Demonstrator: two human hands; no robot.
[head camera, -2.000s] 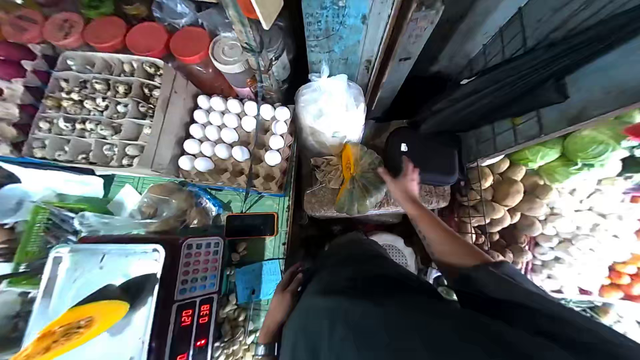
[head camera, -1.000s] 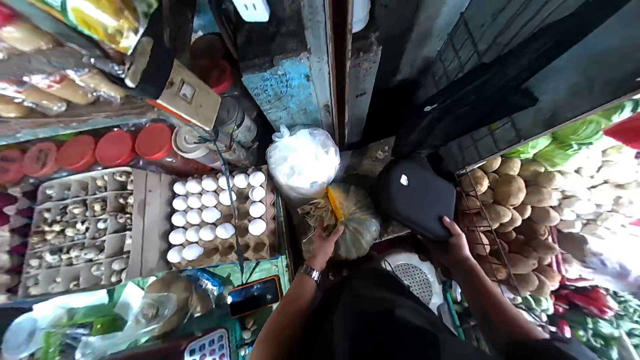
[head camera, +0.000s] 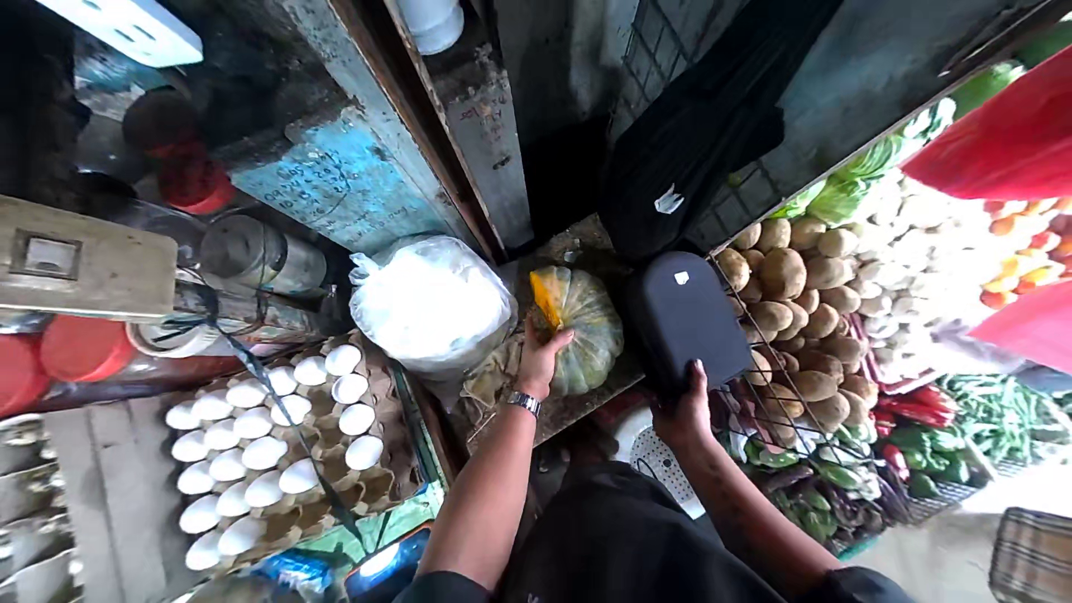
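Observation:
A cut squash (head camera: 586, 335) with a ribbed green rind and orange flesh showing lies on a worn ledge. My left hand (head camera: 540, 360), with a metal watch at the wrist, rests against its near left side, thumb on the rind. To the right, my right hand (head camera: 688, 410) grips the near edge of a black zip case (head camera: 691, 322), thumb on top and fingers hidden beneath. The case stands close beside the squash. Left of the squash sits a white plastic bag (head camera: 433, 306), full and rounded, with a crumpled brown cloth or sack (head camera: 490, 377) near its base.
An egg tray (head camera: 368, 481) with white eggs is at the left, near a phone (head camera: 389, 561). Potatoes (head camera: 783, 272) behind wire mesh, peppers (head camera: 921, 444) and other vegetables fill the right. Dark fabric (head camera: 695, 159) hangs behind the case. A white perforated stool (head camera: 662, 461) is below the ledge.
My left hand came from the stall's edge by the scale to the squash. My right hand moved from beside the squash onto the black case. The view has shifted right.

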